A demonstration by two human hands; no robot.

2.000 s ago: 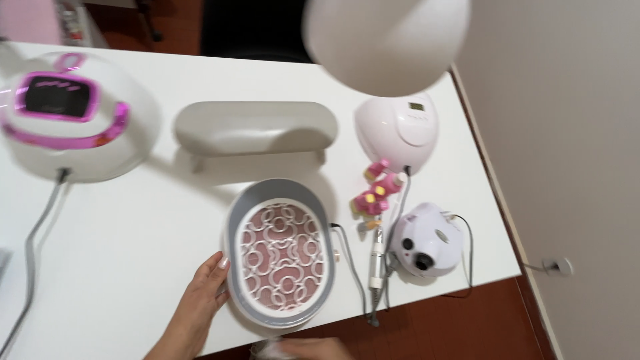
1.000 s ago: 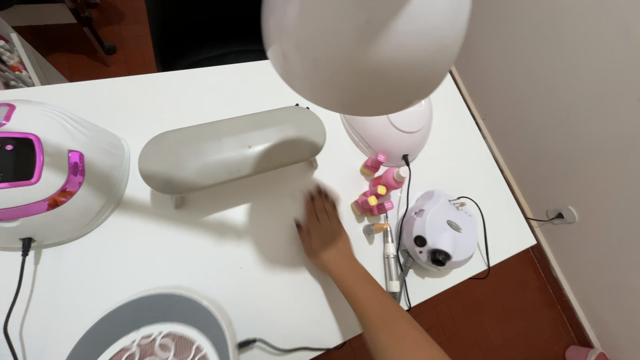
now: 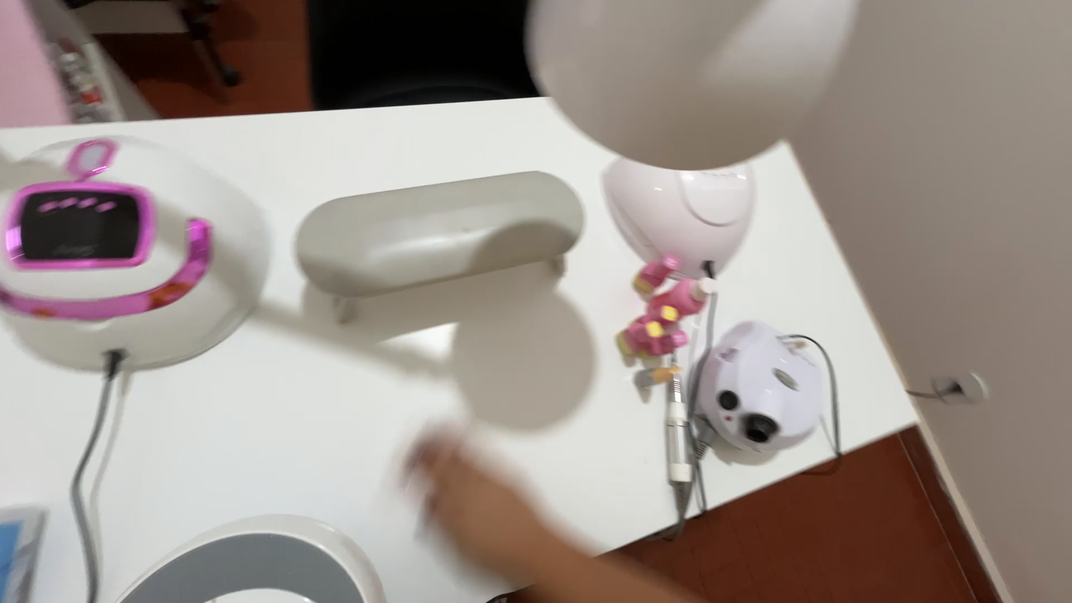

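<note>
Blurred by motion, my right hand (image 3: 477,502) is over the white table in the lower middle; its fingers look curled, and whether it holds anything cannot be told. My left hand is out of view. Left of my right hand, at the bottom edge, lies a round-ended grey and white device (image 3: 251,561), partly cut off; in front of it a grey padded armrest (image 3: 440,234) stands on short legs. Pink bottles or pieces with yellow ends (image 3: 662,318) lie right of the armrest, near a nail drill handpiece (image 3: 678,440) on the table.
A nail drill control unit (image 3: 762,389) and a white nail lamp (image 3: 682,209) stand at the right, with cables. At the left is a larger white lamp with pink trim (image 3: 167,335). A white lampshade (image 3: 687,75) hangs over the far edge. A black chair (image 3: 419,50) stands beyond.
My right hand has moved left and nearer from beside the pink pieces. My left hand, seen at the grey and white device two seconds ago, is out of view. That device sits farther left than then.
</note>
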